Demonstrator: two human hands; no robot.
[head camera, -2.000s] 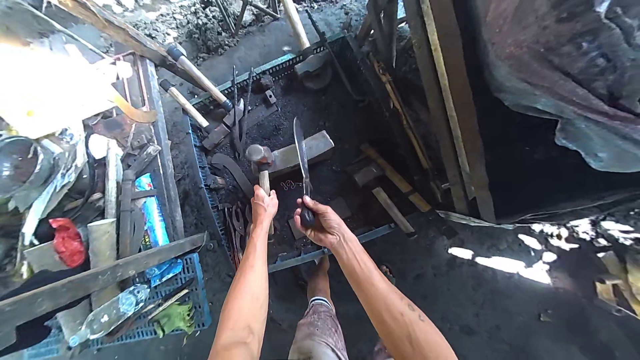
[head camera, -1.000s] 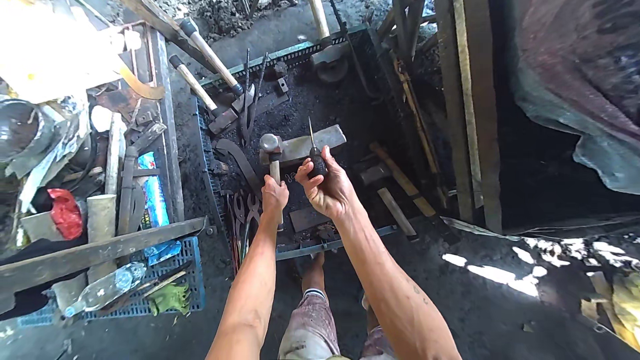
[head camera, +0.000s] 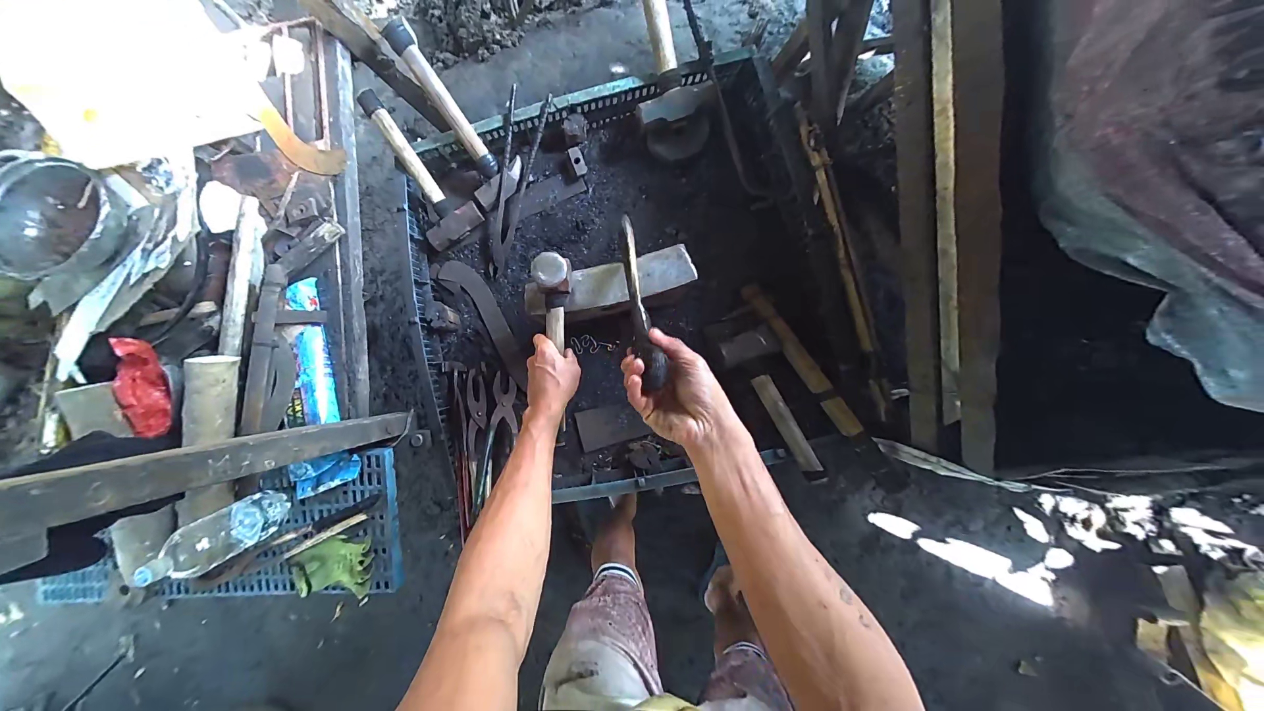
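Observation:
My left hand grips the wooden handle of a hammer, its metal head up over the left end of a pale metal block. In my right hand is the dark handle of a knife; its blade points away from me, seen nearly edge-on above the block. The block lies on a dark, grit-covered bed. A short curly wire rests between the hands. Tongs stand left of my left hand, and a curved metal strip lies beyond them.
Long-handled hammers lie at the bed's upper left. A sledgehammer is at its far edge. Wooden pieces lie on the right. At left, a cluttered bench and a blue plastic crate hold a plastic bottle and a green glove.
The knife blade, seen broader two seconds ago, has turned in my right hand and shows as a narrow edge. The hammer has stayed in my left hand over the block.

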